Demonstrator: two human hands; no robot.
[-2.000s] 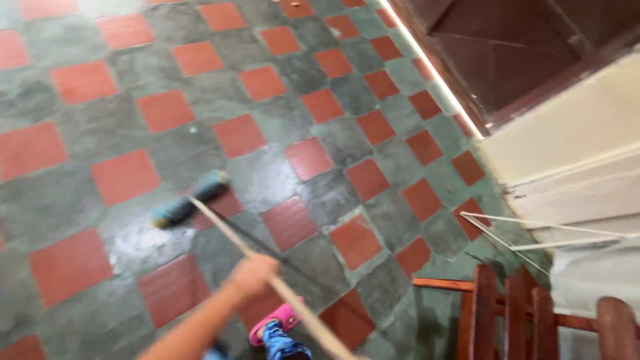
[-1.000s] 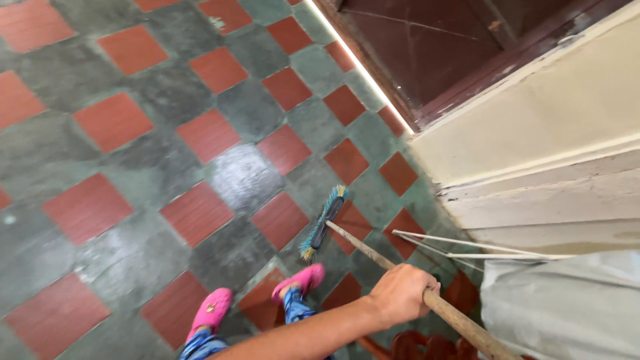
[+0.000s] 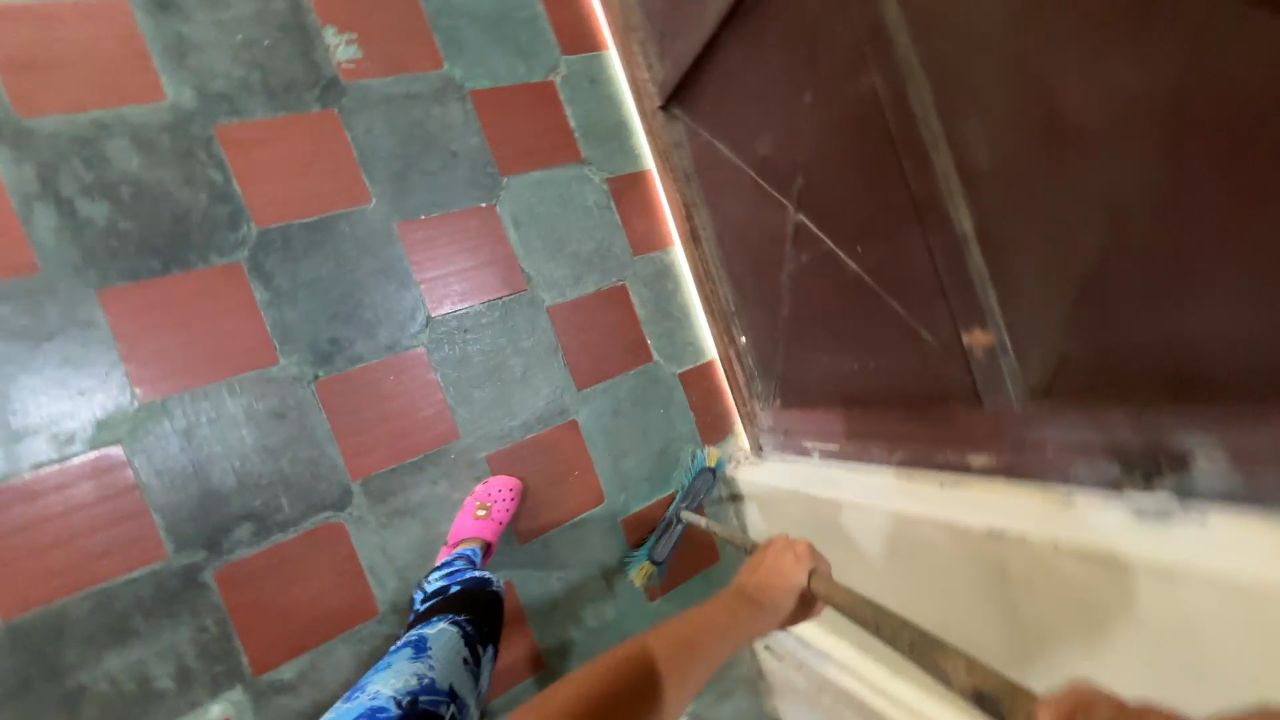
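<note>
My left hand (image 3: 785,580) is closed around the wooden broom handle (image 3: 900,632), partway along it. Cut off by the bottom right edge, my right hand (image 3: 1085,702) is wrapped about the handle's upper part. The broom head (image 3: 680,520), dark with blue and yellow bristles, lies on the tiled floor (image 3: 500,365) over a red tile, close to the corner where the door and the wall meet. Its bristle end is near the foot of the door frame (image 3: 735,385).
A dark reddish-brown door (image 3: 850,220) stands along the upper right, with light along its bottom edge. Below it runs a cream wall (image 3: 950,560) with a ledge. My foot in a pink clog (image 3: 483,510) is on the floor left of the broom.
The broom head has moved from the open floor, across the tiles, to the corner by the door and wall. My right hand has come into sight. The view has shifted toward the door.
</note>
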